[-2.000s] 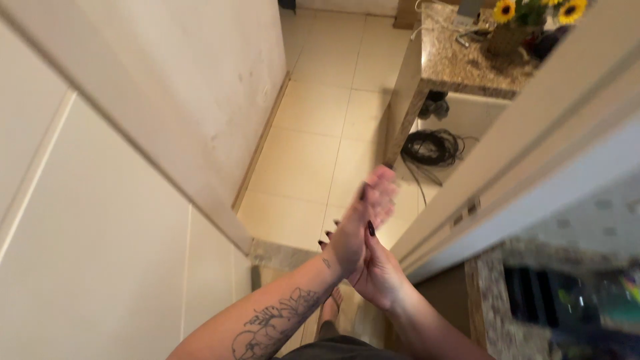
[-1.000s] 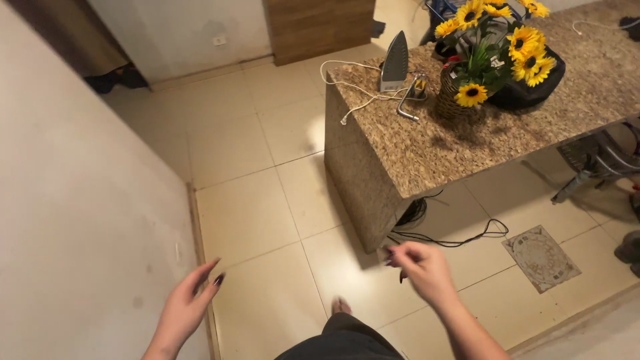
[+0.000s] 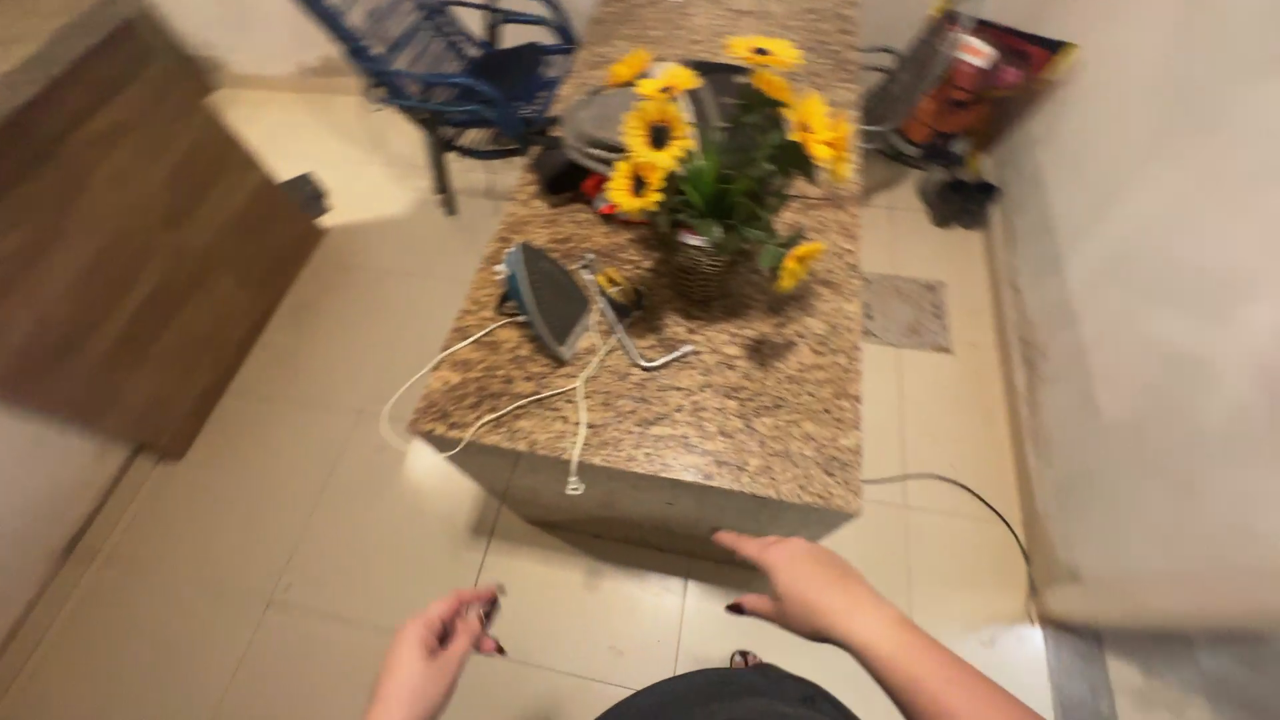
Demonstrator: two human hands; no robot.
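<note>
My left hand [image 3: 440,640] hangs over the tiled floor at the lower left, fingers loosely curled and nothing seen in it. To its right, my right hand [image 3: 805,590] reaches toward the near side of a granite counter [image 3: 700,420], index finger extended, holding nothing. On the counter a clothes iron [image 3: 548,298] stands on its heel, and its pale cord [image 3: 515,405] trails over the edge. Beside the iron lies a bent metal rod [image 3: 632,345]. Behind it, a wicker vase [image 3: 700,268] holds sunflowers [image 3: 658,132].
A blue chair [image 3: 470,95] stands beyond the counter at the left, near a brown wooden panel [image 3: 120,240]. Along the right wall [image 3: 1150,350] a black cable [image 3: 975,495] runs on the floor, and dark shoes [image 3: 957,198] lie farther back. A floor drain cover [image 3: 905,312] lies beside the counter.
My hands were pressed together two seconds ago and are now apart. The view has moved a lot, from the doorway to the counter's near end.
</note>
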